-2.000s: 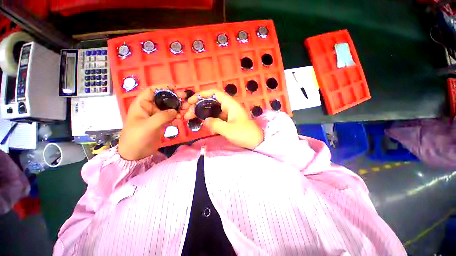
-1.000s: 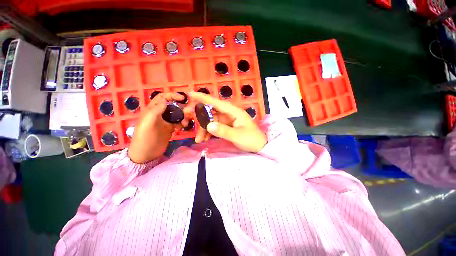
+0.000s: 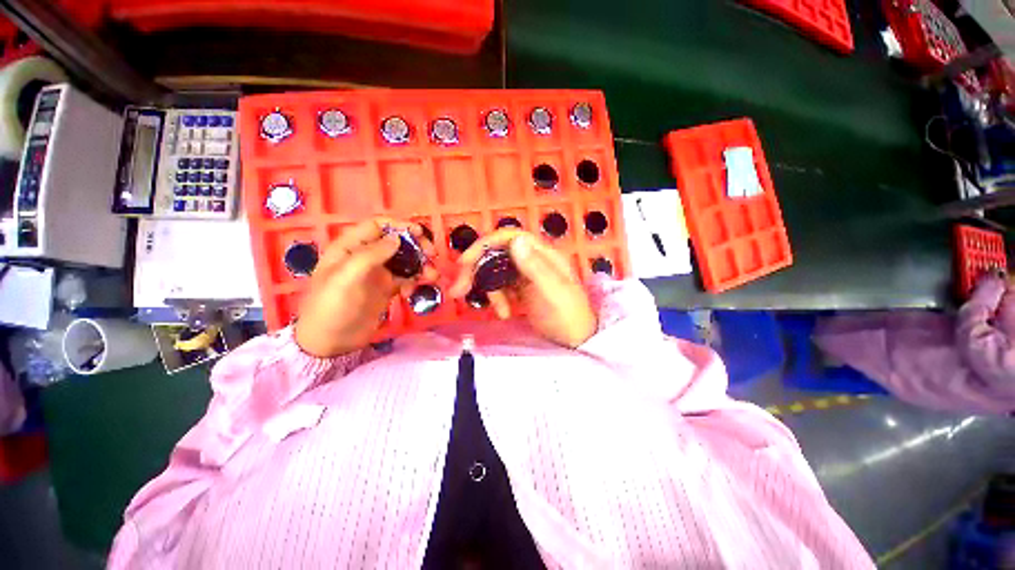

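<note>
My left hand (image 3: 354, 287) holds a watch head (image 3: 405, 257) between thumb and fingers, its dark side showing. My right hand (image 3: 540, 292) holds another watch head (image 3: 492, 271), dark and tilted. Both hands are over the near part of the red watch tray (image 3: 459, 169), close together. The tray's far row holds several silvery watch case backs (image 3: 394, 129). Dark watch heads lie in pockets at the right, such as one in the second row (image 3: 544, 176). My hands hide some near pockets.
Left of the tray are a calculator (image 3: 191, 167), a white-grey box (image 3: 76, 178), white paper (image 3: 191, 262) and a white cylinder (image 3: 108, 345). Right are a sheet with a pen (image 3: 657, 232) and a smaller red tray (image 3: 729, 223) with a pale slip. A person's sleeve (image 3: 907, 354) shows at far right.
Both hands keep their watch heads but have turned them to other angles. The right hand's piece was edge-on a second ago. The trays sit lower in the picture as the view has shifted.
</note>
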